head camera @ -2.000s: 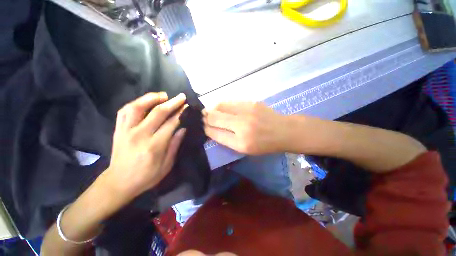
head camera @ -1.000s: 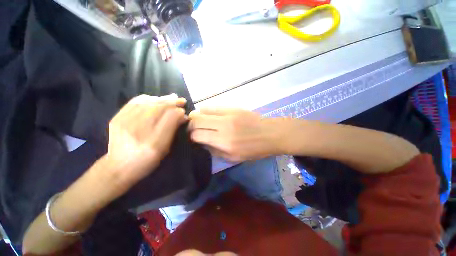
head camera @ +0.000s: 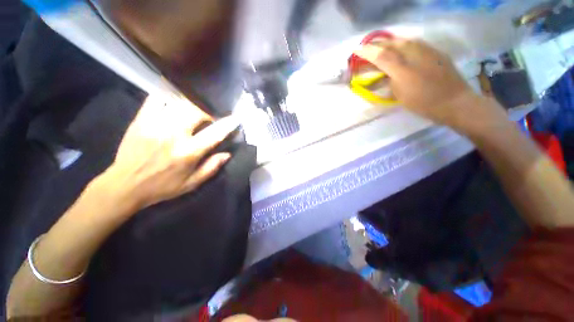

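Note:
The black garment piece point(head camera: 208, 233) covers the left of the machine table and hangs over its front edge. My left hand point(head camera: 170, 151) lies on the cloth near the needle area, fingers pointing right, with some cloth edge at the fingertips. The snips point(head camera: 377, 94) have a red and a yellow loop and lie on the white table. My right hand point(head camera: 422, 75) is at their loops, fingers over the red one; the fingertips are partly hidden and blurred. The ribbed tension dial point(head camera: 283, 124) is right of my left fingertips.
The machine head point(head camera: 182, 44) looms blurred at the top. The bed ruler point(head camera: 327, 192) runs along the table's front edge. A small dark block point(head camera: 511, 87) sits at far right. Dark cloth point(head camera: 434, 220) hangs below the table, with a red thing point(head camera: 549, 151) at right.
My right hand has left the cloth and moved up and right to the snips. My left hand has stayed on the cloth with its fingers more spread. The view has shifted.

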